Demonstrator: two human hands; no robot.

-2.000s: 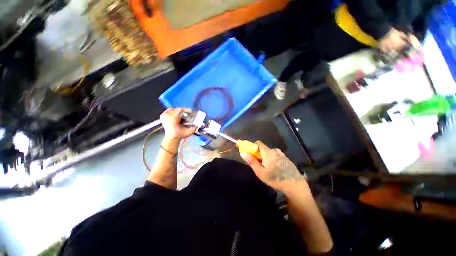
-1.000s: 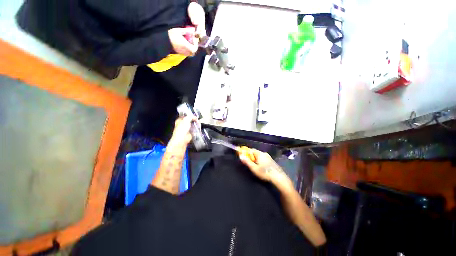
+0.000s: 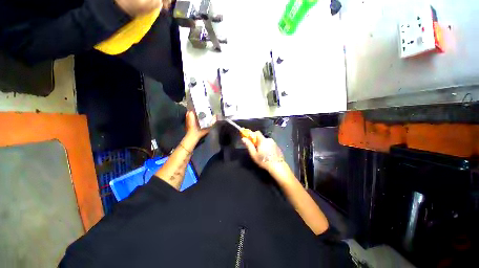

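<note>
My left hand (image 3: 195, 127) holds a silvery-grey bracket part (image 3: 200, 104) at the near left edge of the white table (image 3: 310, 84). My right hand (image 3: 263, 151) is closed on the orange-yellow handle of a thin-bladed tool (image 3: 247, 134). The blade points up and left, its tip close to the held part; whether it touches cannot be told. A dark bracket part (image 3: 222, 94) lies just right of the held one, and another bracket part (image 3: 272, 81) lies further right. More dark parts (image 3: 202, 26) sit at the far left of the table.
A person's sleeve with a yellow edge (image 3: 128, 34) is at the upper left. A green bottle (image 3: 295, 14) lies at the back. A red-and-white box (image 3: 419, 35) stands on the grey surface at right. A blue tray (image 3: 126, 183) is at lower left, beside an orange-framed door (image 3: 86, 172).
My view has swung from the blue tray to the white table. My left hand has brought the bracket part to the table's edge. My right hand still holds the tool.
</note>
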